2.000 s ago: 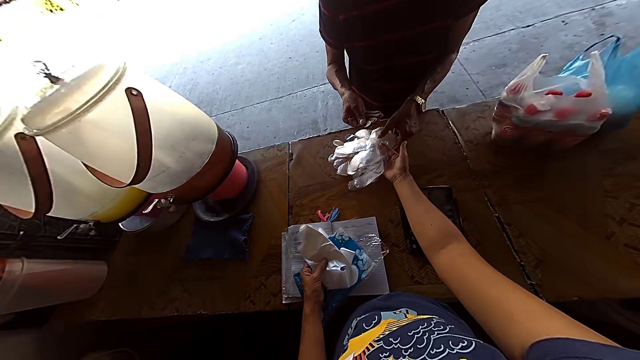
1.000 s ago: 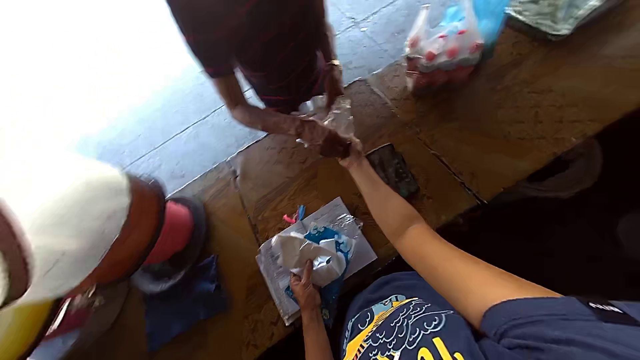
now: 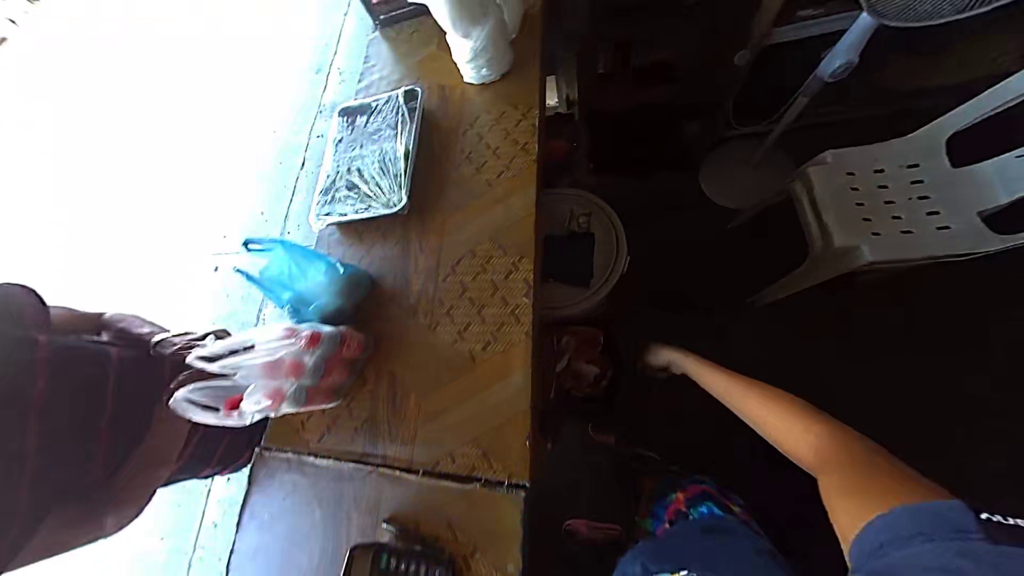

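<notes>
My right hand (image 3: 662,360) is blurred at the end of my bare forearm, over the dark space beside the table; I cannot make out its fingers or whether it holds anything. My left hand is outside the view. Across the table, another person's hands are at the handles of a clear plastic bag (image 3: 296,368) with red-topped items inside. Touching or close beside it lies a blue plastic bag (image 3: 308,280). At the bottom edge a dark device with keys (image 3: 396,560), perhaps a calculator, lies on the wooden table (image 3: 448,384).
A plastic-wrapped tray (image 3: 368,156) lies farther along the table, near a white bag (image 3: 480,40). Off the table's inner side are a round lidded bucket (image 3: 588,248), a white plastic chair (image 3: 904,184) and a pedestal fan (image 3: 848,52). The other person (image 3: 80,416) stands at the outer side.
The view has swung far to the right. My right hand has left the other person's hands and the crumpled clear plastic. The other person's hands have moved to the bag with red-topped items.
</notes>
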